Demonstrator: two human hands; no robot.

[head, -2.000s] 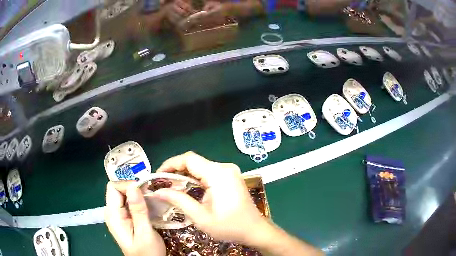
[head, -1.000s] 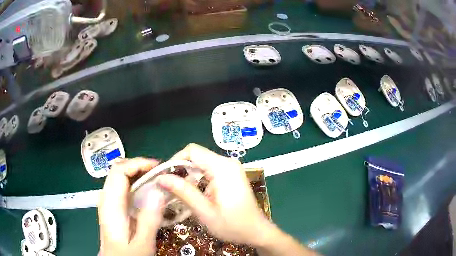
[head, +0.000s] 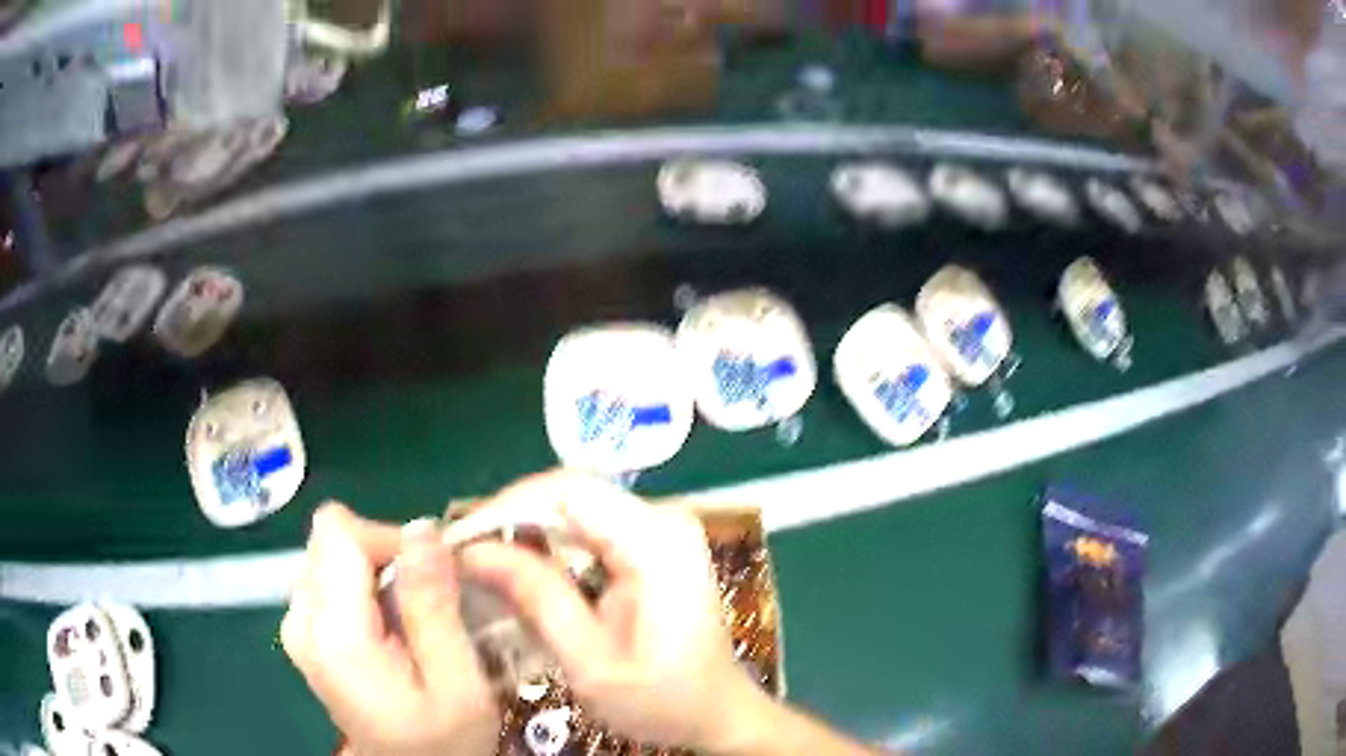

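A white housing cover point(head: 509, 632) is held between my two bare hands above the parts box, mostly hidden by my fingers and blurred. My left hand point(head: 387, 635) grips its left side. My right hand point(head: 627, 613) grips its right side, with the thumb over its face. The brown parts box point(head: 750, 606) lies below my hands, full of shiny copper-brown inserts, some with white rings point(head: 548, 730). Which insert, if any, is under my fingers is hidden.
Base shells with blue boards point(head: 620, 399) stand along the belt beyond a white strip point(head: 901, 470). Plain covers point(head: 712, 192) line the far side. Spare covers point(head: 101, 668) overlap at lower left. A dark blue pouch point(head: 1094, 591) lies right. A grey fixture point(head: 222, 74) is upper left.
The base shells and far covers have shifted left in view. Both hands stay on the cover over the box, with the fingers slightly moved. The view is more blurred.
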